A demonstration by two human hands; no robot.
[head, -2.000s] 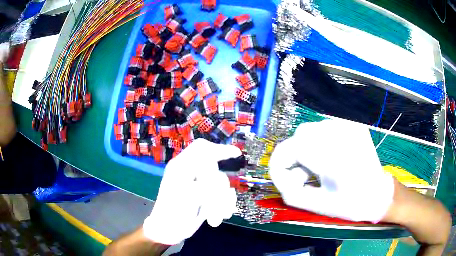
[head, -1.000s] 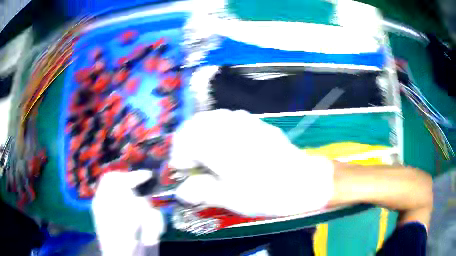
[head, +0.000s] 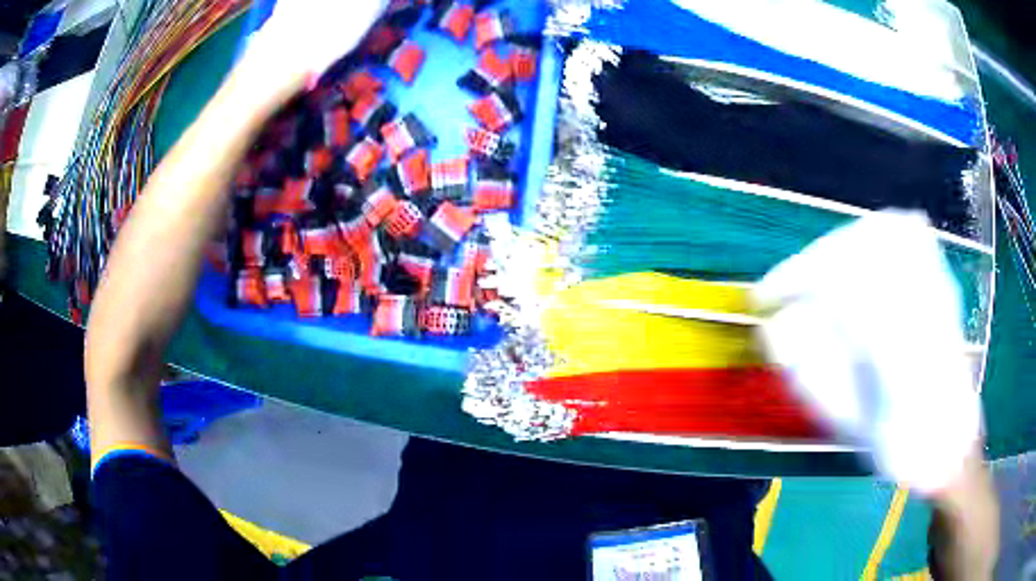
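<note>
My left hand (head: 312,32), in a white glove, is at the top left over the far left part of the blue parts tray (head: 420,350); it is blurred and cut off by the top edge, so its fingers and hold cannot be told. Red and black connector housings (head: 400,218) fill much of the tray. My right hand (head: 869,335), in a white glove and blurred, is over the right part of the red wires (head: 682,403) and yellow wires (head: 648,329). Its fingers are unclear. Silvery crimp terminals (head: 517,392) lie at the wires' left ends.
Green wires (head: 682,238), black wires (head: 773,142) and blue wires (head: 795,74) lie beyond in the divided rack. A multicoloured harness bundle (head: 136,102) lies left of the tray. More wires (head: 1013,199) show at the right edge. A badge (head: 648,554) hangs at the bottom.
My left hand has moved from the near side of the tray up to its far left. My right hand has moved right, away from the terminals. The black housing seen at my left hand is no longer visible there.
</note>
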